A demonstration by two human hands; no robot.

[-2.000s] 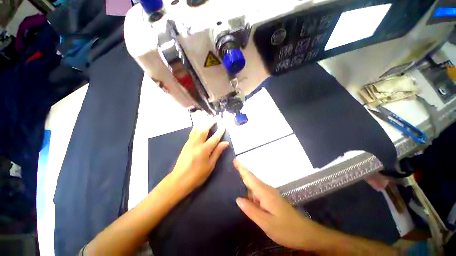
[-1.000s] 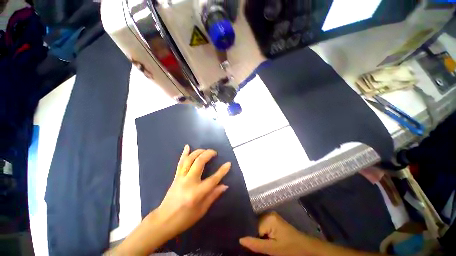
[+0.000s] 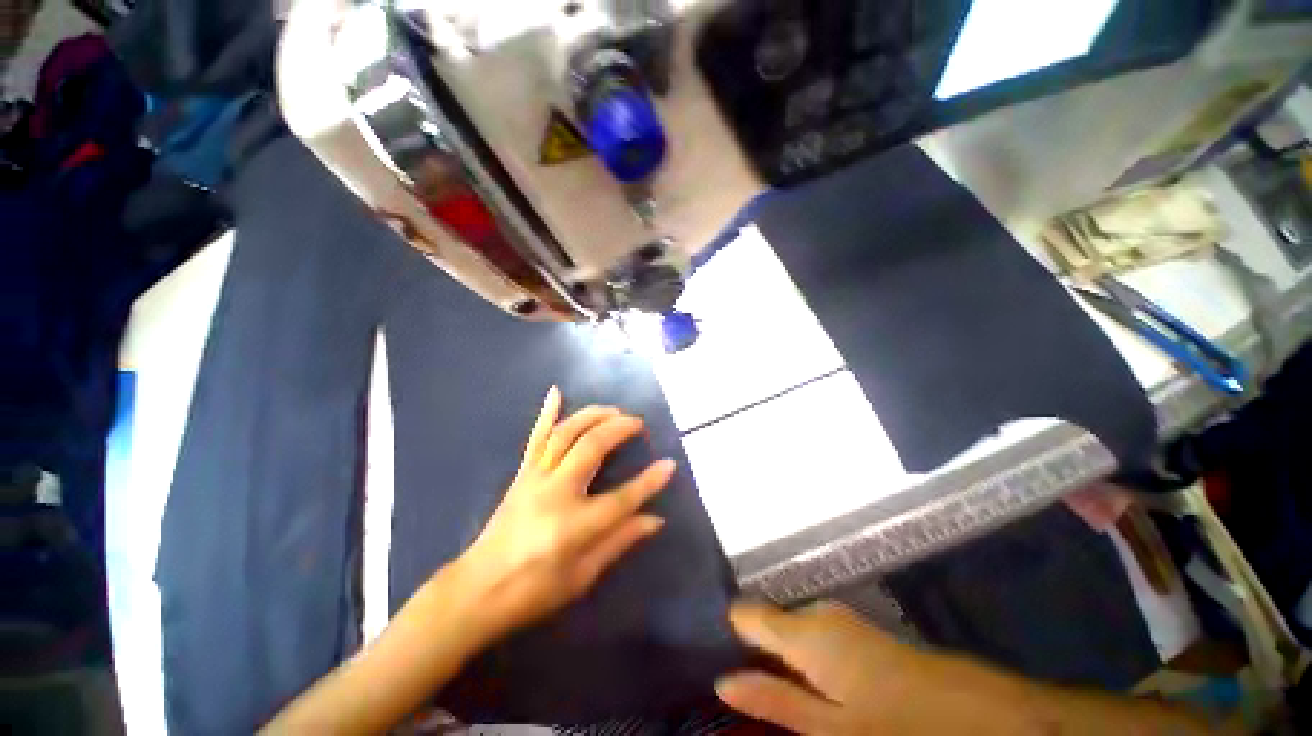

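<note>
A dark cloth panel [image 3: 475,431] lies flat under the lit presser foot and needle [image 3: 619,324] of the white sewing machine [image 3: 525,187]. My left hand [image 3: 576,496] rests on the panel just in front of the needle, palm down, fingers spread. My right hand [image 3: 791,669] is at the panel's right edge, near the table's front edge, with thumb and fingers on the cloth edge. The panel's far end runs back past the left of the machine head.
Long dark panels [image 3: 274,446] lie on the left. A shaped dark panel [image 3: 935,302] lies right of the needle. A ruler strip [image 3: 935,518] edges the table. Blue-handled snips [image 3: 1180,345] and pale strips [image 3: 1137,230] lie at the right. Dark garments [image 3: 72,288] are heaped far left.
The panel has moved back under the needle, its far edge now beyond the machine head. My left hand first drew back from the needle and then stayed spread on the cloth; my right hand moved nearer the front edge.
</note>
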